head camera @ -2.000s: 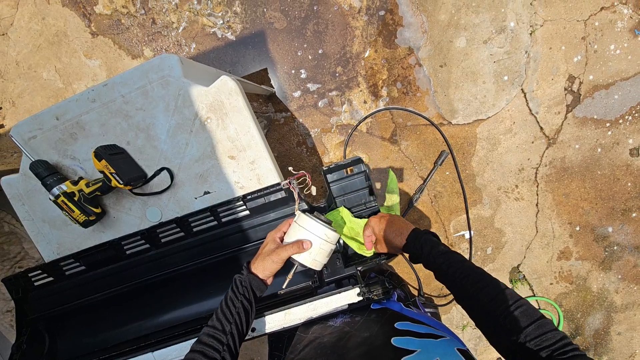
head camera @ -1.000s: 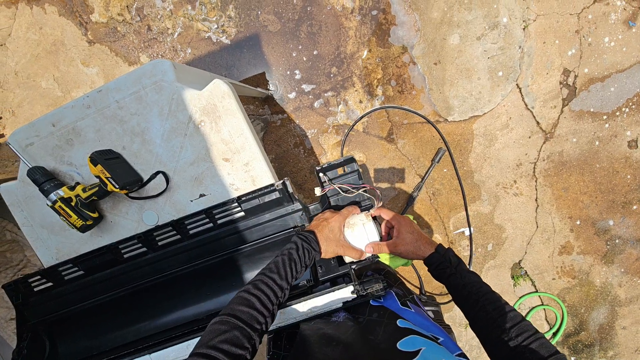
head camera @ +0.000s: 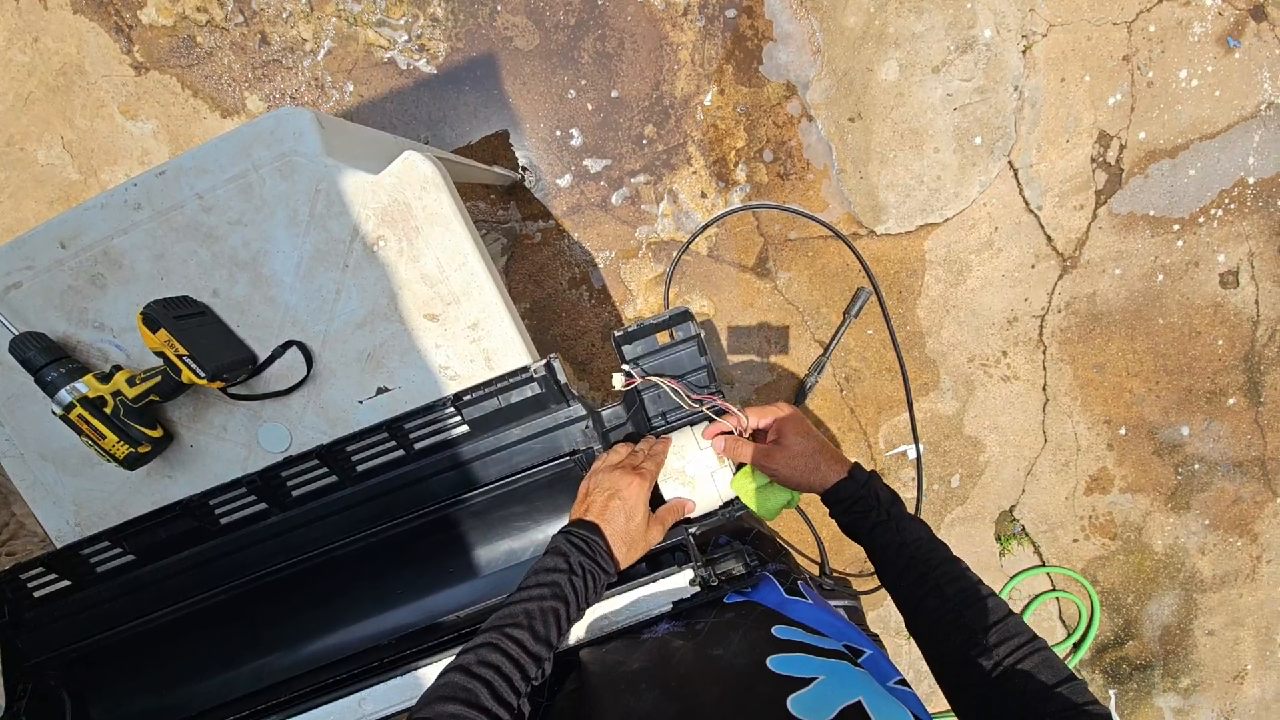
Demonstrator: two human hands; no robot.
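Observation:
A white cylindrical part, its type unclear (head camera: 695,470), lies at the right end of a long black plastic housing with slotted vents (head camera: 300,560). My left hand (head camera: 625,495) rests against the part's left side, fingers spread and thumb at its lower edge. My right hand (head camera: 785,445) pinches at its upper right, where thin red, white and dark wires (head camera: 685,392) run to a small white connector (head camera: 619,381). Below my right hand a bright green cloth (head camera: 765,492) shows beside the part. Whether the fingertips hold the wires or the part's edge is hard to tell.
A yellow and black cordless drill (head camera: 120,400) lies on a white plastic table (head camera: 270,230). A black hose (head camera: 905,370) loops over the cracked concrete beside a black spray lance (head camera: 835,345). A green hose (head camera: 1090,600) lies at lower right.
My left hand held the white part up two seconds ago, while my right hand gripped the green cloth. The part is now down in the housing's end with both hands on it.

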